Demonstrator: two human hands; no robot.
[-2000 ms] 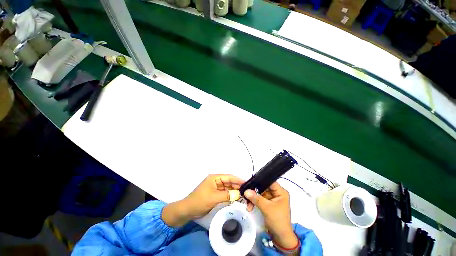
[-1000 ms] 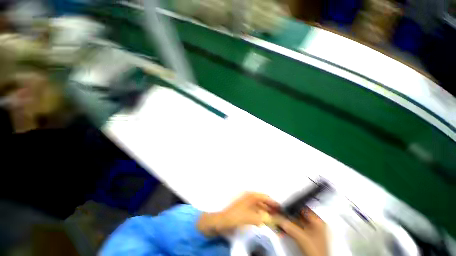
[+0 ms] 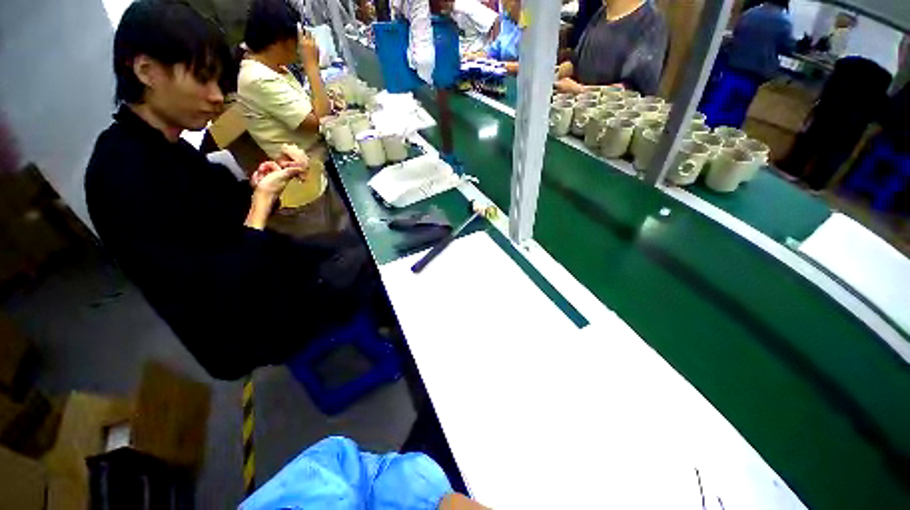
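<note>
Neither of my hands shows now. Only my blue left sleeve (image 3: 364, 480) and a sliver of wrist are at the bottom edge. The black handle part and the cream head I held earlier are out of the picture. Thin dark wires (image 3: 701, 490) show at the bottom right on the white-covered bench (image 3: 519, 369). A long black stick-like part (image 3: 445, 242) lies at the bench's far end.
A person in black (image 3: 200, 219) sits at the left, near a blue stool (image 3: 349, 367). A grey post (image 3: 532, 129) stands beside the green conveyor belt (image 3: 679, 289). Cream heads (image 3: 609, 129) stand across it. A dark cloth (image 3: 419, 235) and white wrap (image 3: 411, 181) lie at the far end.
The view has swung left and up. My hands, the black part and the cream heads near me have left the picture. The seated people and the heads across the belt have come into view.
</note>
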